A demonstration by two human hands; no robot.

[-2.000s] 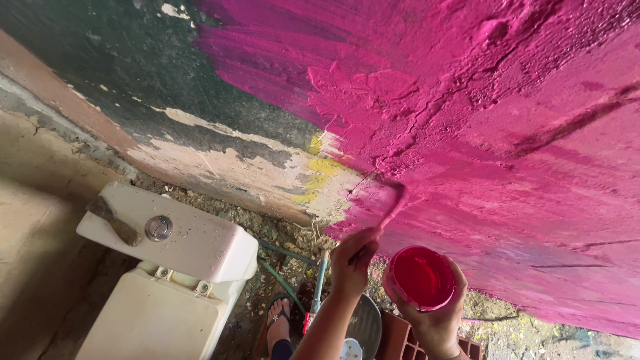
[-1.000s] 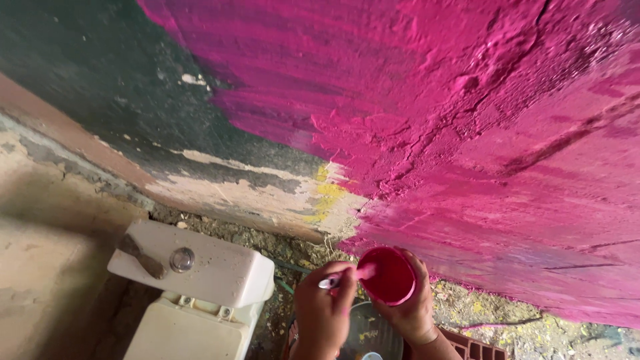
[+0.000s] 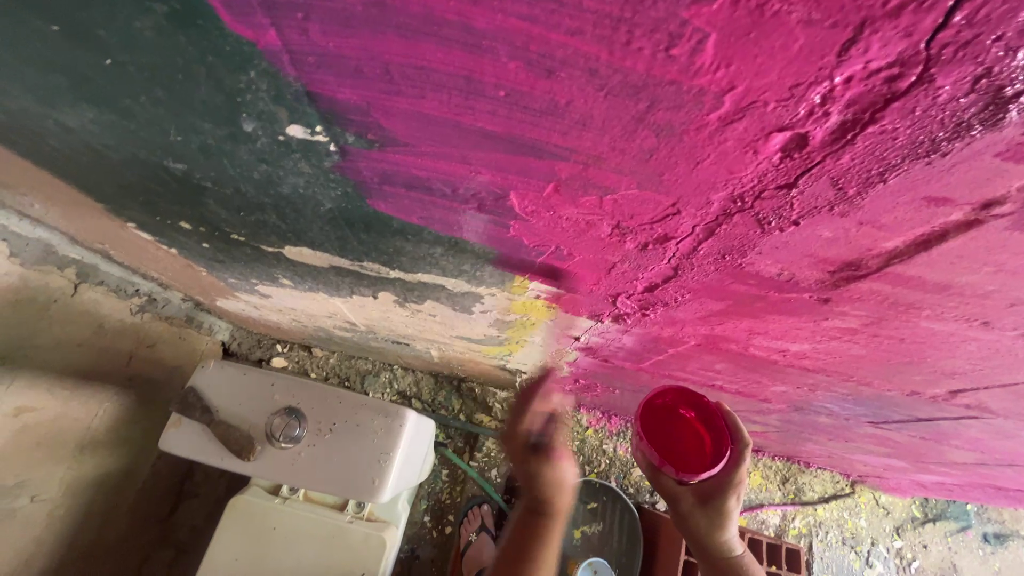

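Observation:
My left hand [image 3: 544, 448], blurred by motion, is raised beside the lower edge of the painted wall [image 3: 680, 200]. It is closed around a paintbrush; the handle barely shows, and a dark blur at the pink edge above appears to be its head. My right hand [image 3: 712, 504] holds a round cup of bright pink paint [image 3: 684, 432] from below and the side, its opening facing the camera. Wet pink paint meets dark green paint and a bare, peeling strip with a yellow patch [image 3: 524, 316] just above my left hand.
A toilet cistern [image 3: 336, 424] with a flush button stands at lower left, a worn scraper or brush [image 3: 214, 424] lying on it. A green hose [image 3: 476, 478], a sandalled foot [image 3: 478, 538], a round container [image 3: 604, 520] and hollow red bricks [image 3: 772, 552] are below. Rubble lines the wall's foot.
A second ago the brush was in the pink cup; now my left hand has lifted away from it to the left, toward the wall. My right hand still holds the cup.

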